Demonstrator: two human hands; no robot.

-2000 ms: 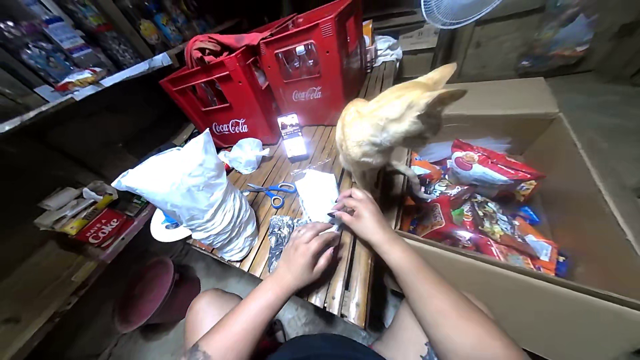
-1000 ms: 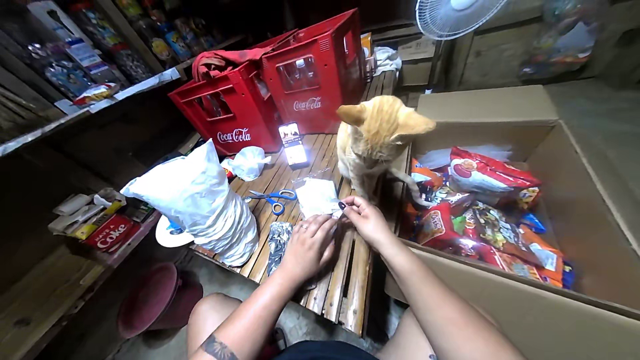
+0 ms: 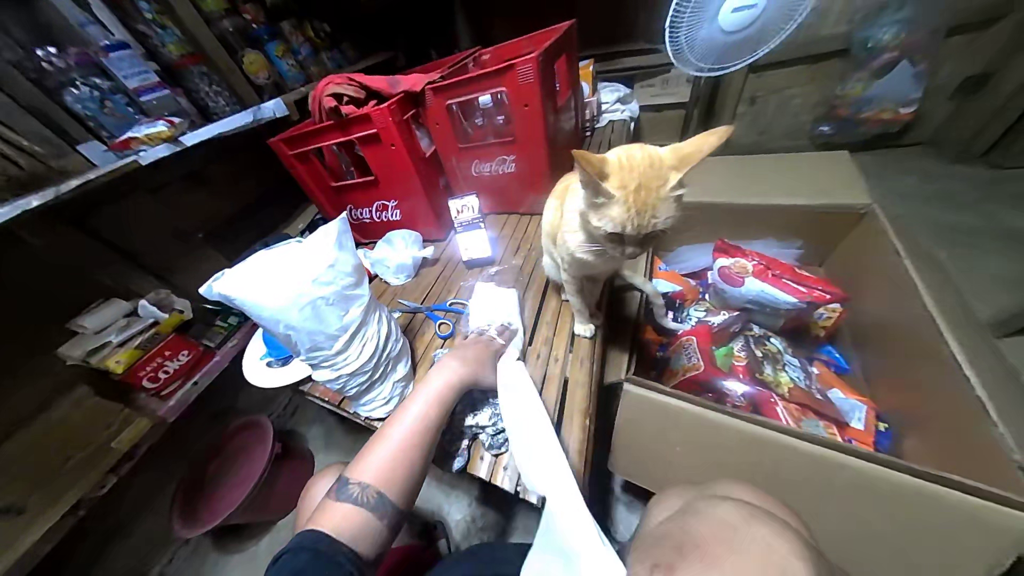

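My left hand (image 3: 478, 358) rests on the lower part of a white plastic bundle (image 3: 494, 308) on the slatted bamboo bench (image 3: 572, 376); whether its fingers grip it is hidden. A long white strip (image 3: 538, 436) runs from there down toward my lap. My right hand is out of view. Blue-handled scissors (image 3: 436, 312) lie left of the bundle, and crumpled dark and silvery plastic (image 3: 484, 424) lies below my hand. Behind the bundle stands a lit phone or small box (image 3: 472, 232). A full white plastic sack (image 3: 320, 312) stands on the left.
An orange cat (image 3: 608, 216) sits on the bench at the right, beside a cardboard box (image 3: 768, 472) of snack packets (image 3: 768, 280). Two red Coca-Cola crates (image 3: 508, 128) stand at the back. A small white bag (image 3: 396, 256) lies before them. A maroon bucket (image 3: 232, 480) stands below left.
My right hand has left the bundle and gone out of view. The long white strip now stretches down toward my lap. The cat has raised its head.
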